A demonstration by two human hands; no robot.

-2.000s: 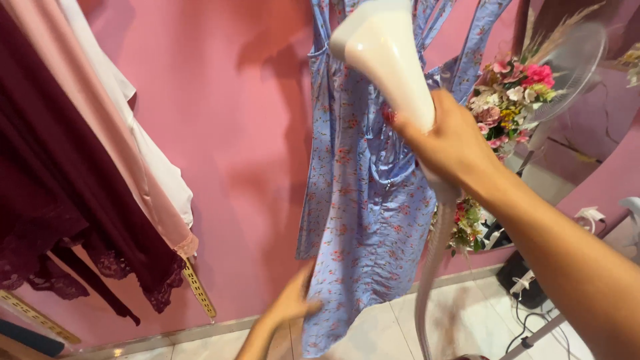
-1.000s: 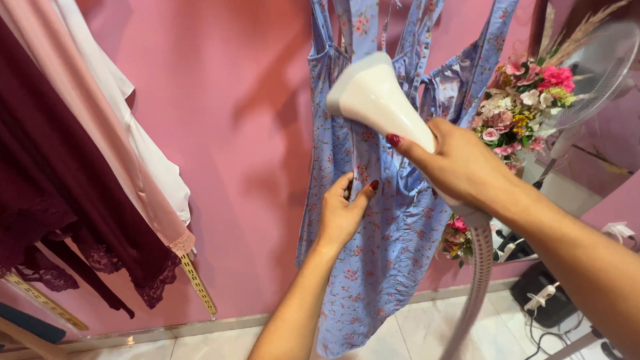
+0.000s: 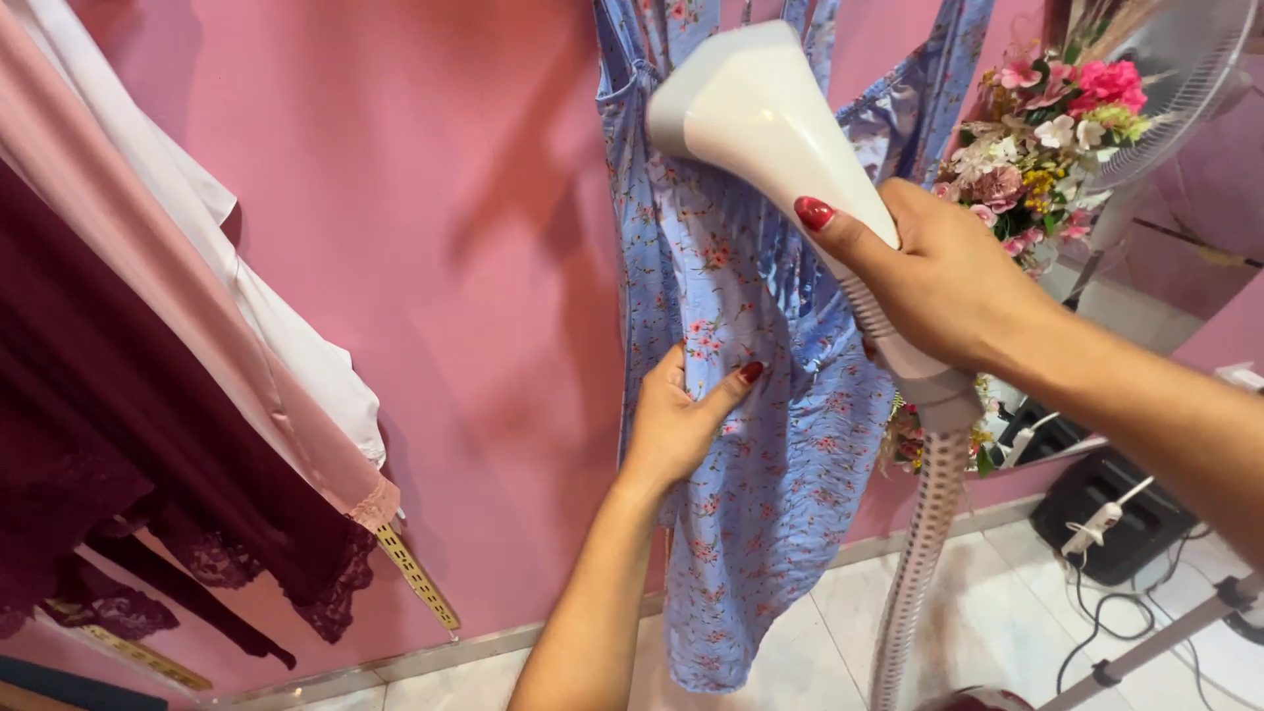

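A blue floral dress point(image 3: 731, 513) hangs before the pink wall, its top beyond the upper edge of the view. My right hand point(image 3: 938, 267) grips the handle of a white garment steamer head point(image 3: 765, 118), which is tilted up to the left against or just in front of the bodice. From the handle's base a ribbed steamer hose point(image 3: 923, 553) runs down to the floor. My left hand point(image 3: 681, 420) pinches the dress fabric below the steamer head, thumb in front and fingers behind the cloth.
Burgundy lace-trimmed point(image 3: 197, 434), pink and white garments hang at left. At right are a flower arrangement point(image 3: 1047, 148), a fan point(image 3: 1185, 99) and a mirror. A black box-shaped device point(image 3: 1116, 513), a power strip, cables and a grey stand pole point(image 3: 1155, 657) are low at right.
My left hand was beside the dress's lower edge two seconds ago; it has moved up and taken hold of the fabric. The steamer head stays in my right hand and has come lower across the bodice.
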